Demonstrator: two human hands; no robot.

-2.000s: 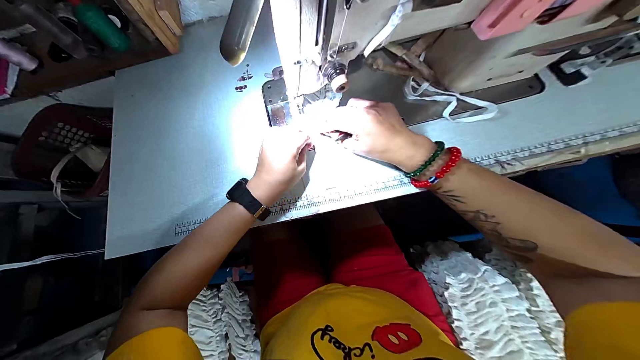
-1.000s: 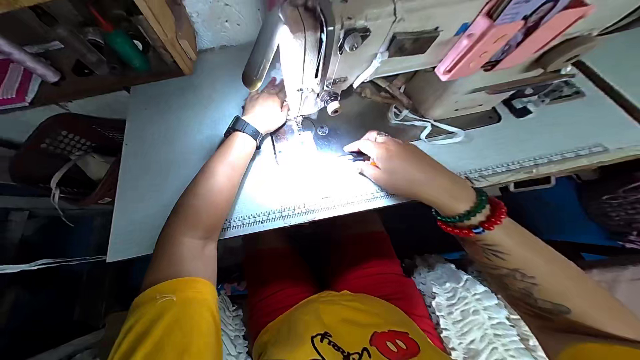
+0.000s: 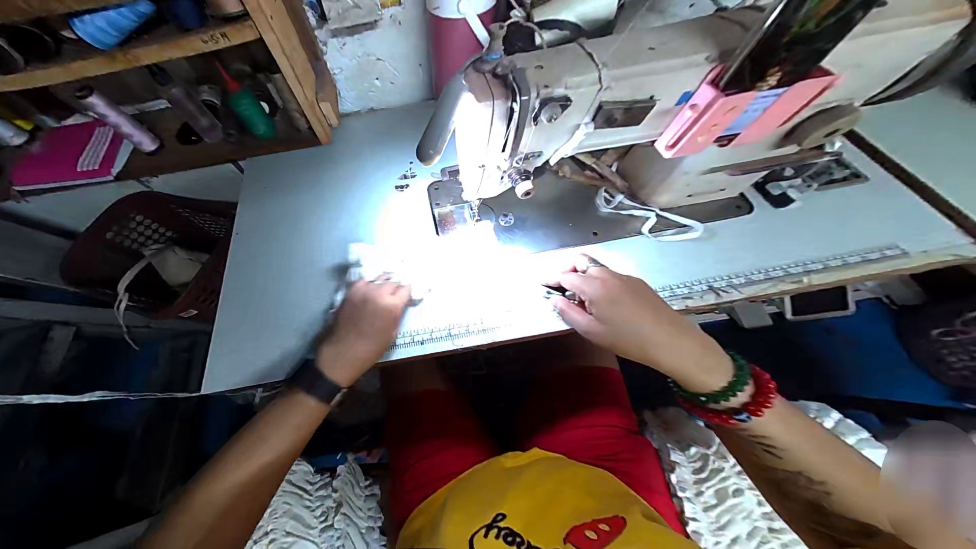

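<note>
Under the lit head of a sewing machine (image 3: pixel 488 130), glare washes out much of the tabletop. My left hand (image 3: pixel 370 316), wearing a black watch, is closed on a bunched white cloth (image 3: pixel 370 263) at the left of the bright area, slightly blurred. To the right of the presser foot (image 3: pixel 474 212) and nearer the front edge, my right hand (image 3: pixel 602 301) holds a small dark tool between thumb and fingers; its exact kind cannot be told. Whether pale fabric lies in the glare between the hands is unclear.
A measuring tape (image 3: pixel 793 268) runs along the table's front edge. A wooden shelf (image 3: pixel 290 69) with thread spools stands at the back left, above a dark red plastic basket (image 3: pixel 145 259). White ruffled fabric (image 3: pixel 701 465) hangs beside my legs. A pink holder (image 3: pixel 743 110) is on the machine.
My left hand has come from beside the machine head toward the front left, with white cloth in it. My right hand stays at the right of the needle area.
</note>
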